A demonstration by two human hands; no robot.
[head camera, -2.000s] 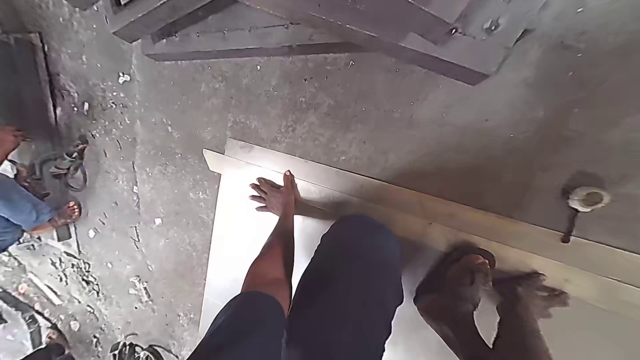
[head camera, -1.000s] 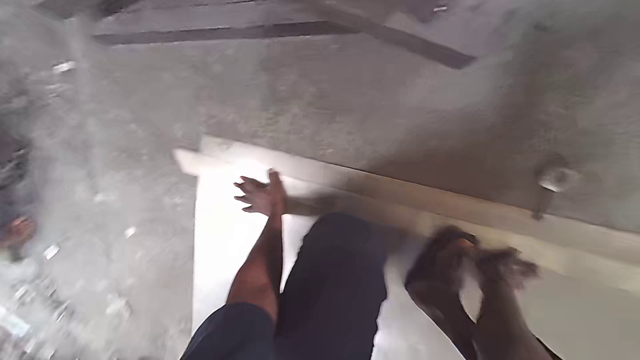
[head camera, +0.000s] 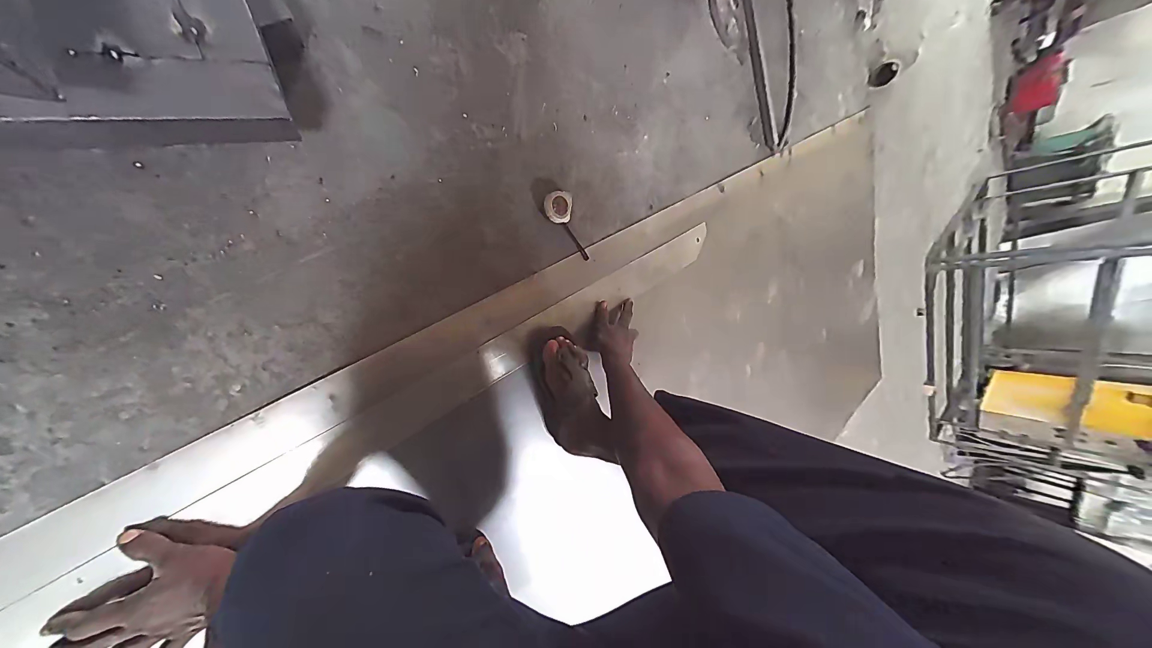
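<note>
A large flat metal sheet [head camera: 783, 279] lies on the floor, with a long narrow metal strip [head camera: 652, 261] on top, roughly parallel to its far edge. At lower left, my left hand [head camera: 148, 585] rests flat with fingers spread, over the strip and sheet. My right hand [head camera: 616, 333] touches down with its fingertips apart at the strip's near edge, holding nothing. Beside it, my sandalled foot [head camera: 571, 396] stands close to the strip. A white, round-cased tape measure [head camera: 558, 207] lies on the floor past the sheet's edge, a short dark piece extending from it.
Dark metal panels or frames [head camera: 144, 90] lie at upper left. A thin dark bar and cable [head camera: 765, 81] reach the sheet's far edge. At right stands a metal-tube rack [head camera: 972, 297] near a yellow object [head camera: 1071, 400]. A round hole [head camera: 884, 74] shows at upper right.
The view has swung far to the right, bringing in the strip's right end and the rack. Both hands keep much the same pose on the metal.
</note>
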